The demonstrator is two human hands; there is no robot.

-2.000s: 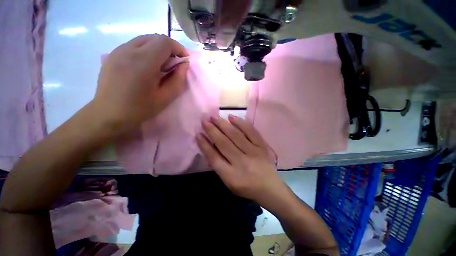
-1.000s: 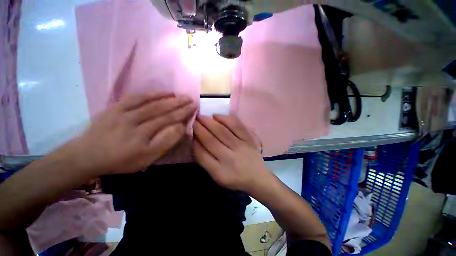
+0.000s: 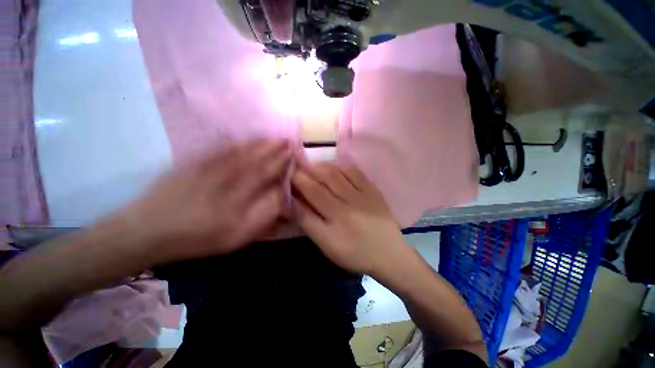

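Observation:
A large pink fabric panel [image 3: 205,86] runs from under the lit needle area toward the table's front edge. My left hand [image 3: 215,190] is blurred and lies over its near part, with fingertips at the panel's right edge. My right hand [image 3: 348,215] lies just right of that edge, fingertips meeting the left ones at a narrow raised edge of fabric [image 3: 293,183]. The sewing machine head [image 3: 424,18] is above, its needle area washed out by the lamp. Small pink cut pieces [image 3: 413,129] lie right of the needle.
Black-handled shears [image 3: 511,154] lie on dark cloth right of the small pieces. Long pink panels [image 3: 18,122] are stacked at the far left. Blue crates [image 3: 481,277] stand below the table at the right. Crumpled pink fabric [image 3: 118,316] is low at the left.
My left hand has come down from near the needle to the front part of the panel, beside my right hand. Over the last second the view has shifted slightly; both hands remain at the edge.

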